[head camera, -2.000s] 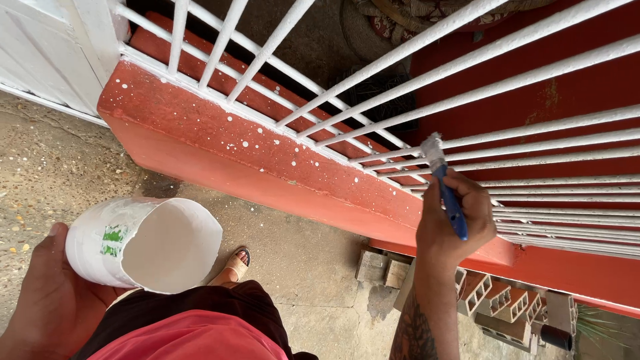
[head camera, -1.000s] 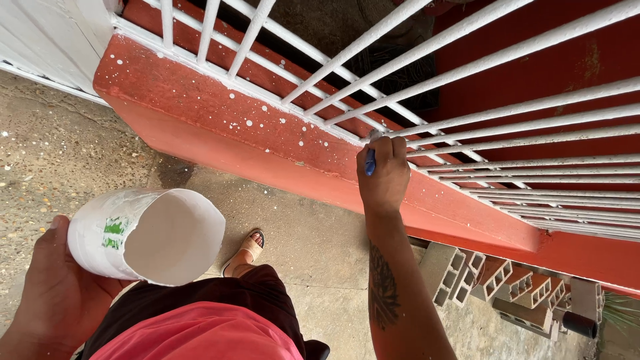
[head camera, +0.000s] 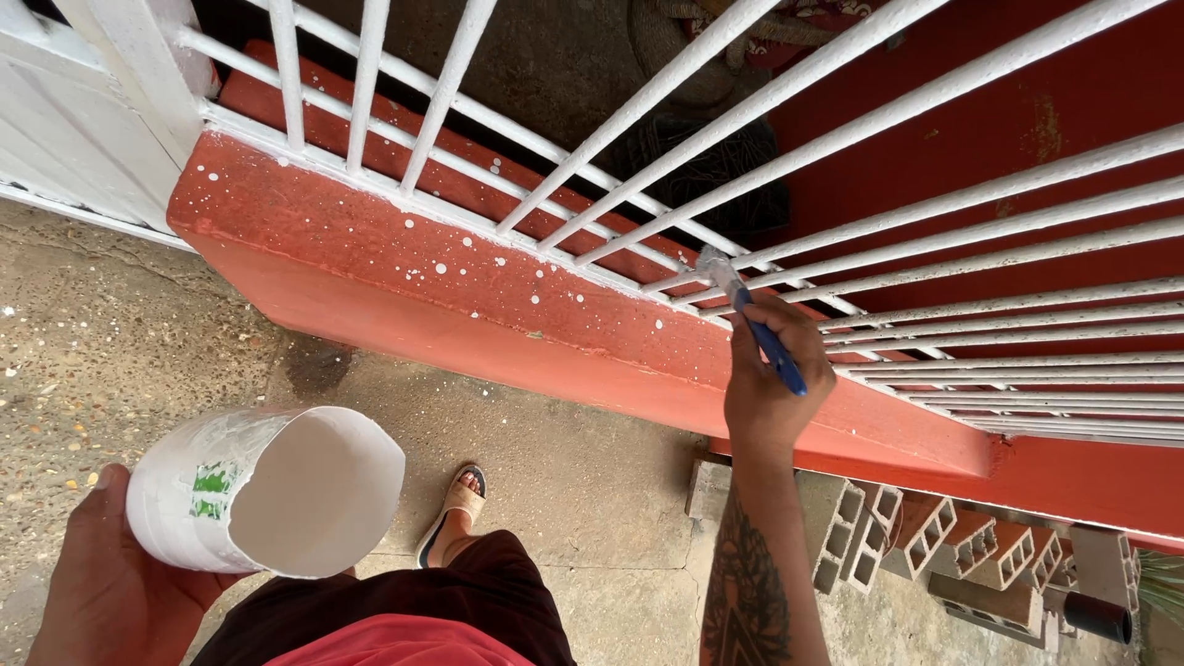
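My right hand (head camera: 777, 370) grips a paintbrush (head camera: 770, 338) by its blue handle. The white-coated bristles touch the white metal bars (head camera: 620, 185) of a railing, near its lower crossbars. At the lower left, my left hand (head camera: 120, 573) holds a white plastic container (head camera: 185, 490) with green marks, its cut opening facing up and right. Pale paint seems to line the inside; its level cannot be told. Under the railing runs a red painted ledge (head camera: 444, 250) spattered with white drops.
Hollow blocks (head camera: 865, 536) are stacked at the lower right beside a dark cylinder (head camera: 1098, 618). A white metal gate or door (head camera: 74, 111) stands at the upper left. My sandalled foot (head camera: 460, 499) rests on the concrete ground (head camera: 592, 481) below the ledge.
Compared with one second ago, my right hand has moved up from the foot of the bars, and more of the brush shows. My left hand still holds the container.
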